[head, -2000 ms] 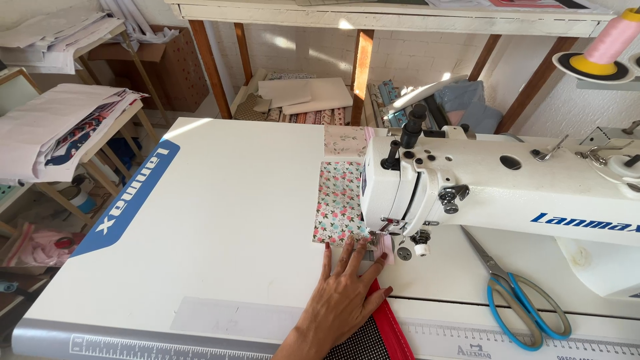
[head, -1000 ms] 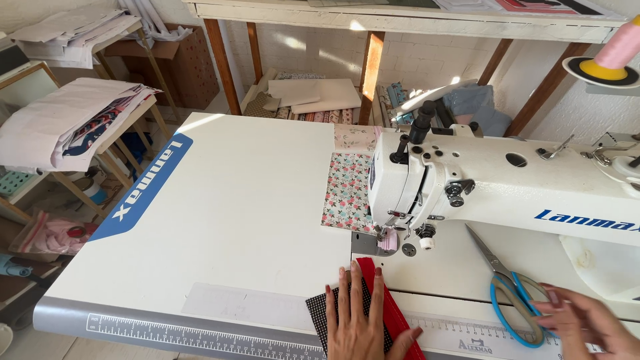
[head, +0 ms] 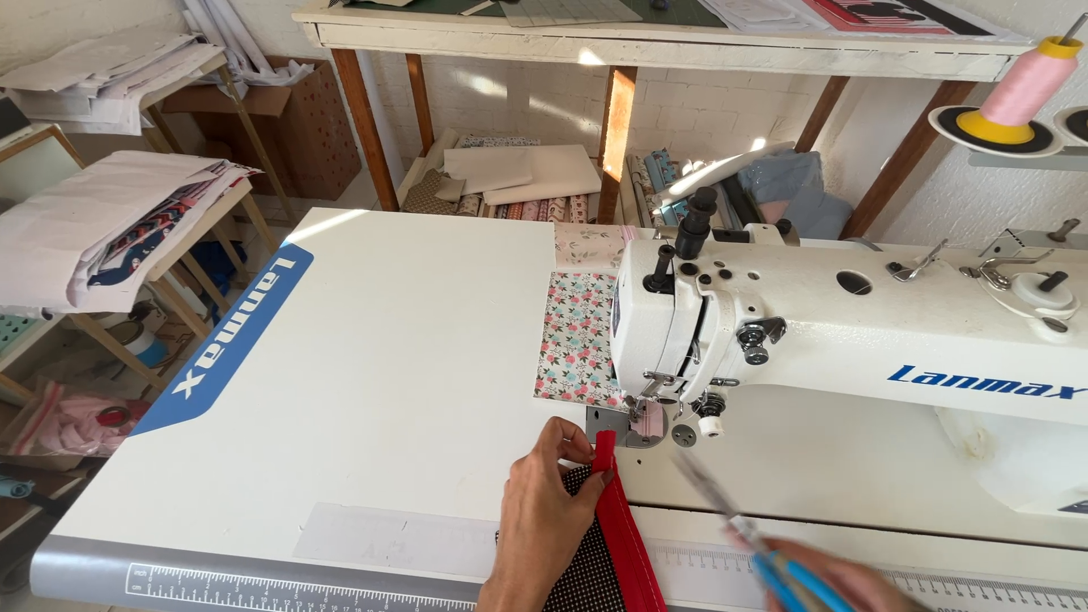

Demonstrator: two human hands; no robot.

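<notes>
My left hand (head: 552, 501) pinches the top end of a red fabric strip (head: 625, 544), which is stitched along a black-and-white checked fabric (head: 586, 578). At the right, my right hand (head: 837, 578) holds scissors with blue handles (head: 790, 578); the blades are blurred and point up and left, towards the strip. Just beyond the strip stands the head of a white Lanmax sewing machine (head: 663, 340). Its presser foot (head: 637, 408) is over the metal plate, beside a small pink piece. Floral fabric (head: 578, 340) lies left of the machine head, partly hidden behind it.
A clear ruler (head: 960, 586) and a printed scale (head: 297, 591) run along the table's front edge. A pink thread cone (head: 1028, 85) stands at the upper right. Behind is a wooden-legged table (head: 476, 38) with fabric rolls beneath; paper stacks (head: 110, 229) are at the left.
My right hand has lifted the scissors off the table and brought them left. My left hand, flat on the fabric a second ago, now pinches the strip's end.
</notes>
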